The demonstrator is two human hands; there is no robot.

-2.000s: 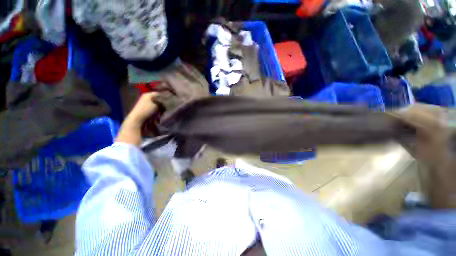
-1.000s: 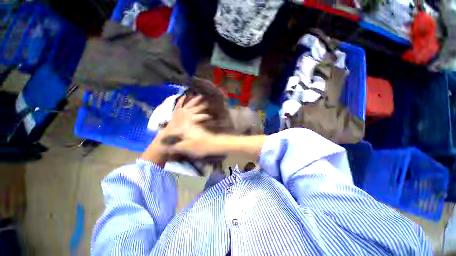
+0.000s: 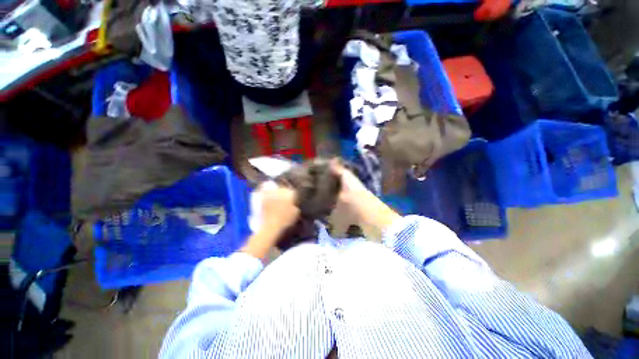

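Observation:
A brown garment [image 3: 315,188] is bunched up between my hands in front of my chest, somewhat blurred. White cloth [image 3: 272,166] shows at its upper left side. My left hand [image 3: 277,208] is closed on the left part of the bunch, with white cloth beside it. My right hand [image 3: 348,184] grips the right part. The fingers of both hands are partly hidden in the cloth and blurred.
An open blue crate [image 3: 168,261] stands at left, with brown cloth [image 3: 133,161] draped behind it. A crate heaped with brown garments [image 3: 420,137] and white parts stands ahead right. Blue crates [image 3: 574,195] are at right. A person in a patterned top [image 3: 259,42] sits ahead on a stool [image 3: 284,137].
The garment was stretched wide between my hands, then bunched with my hands crossed close together at left. Now my hands are apart on either side of the bunch, and the view has shifted.

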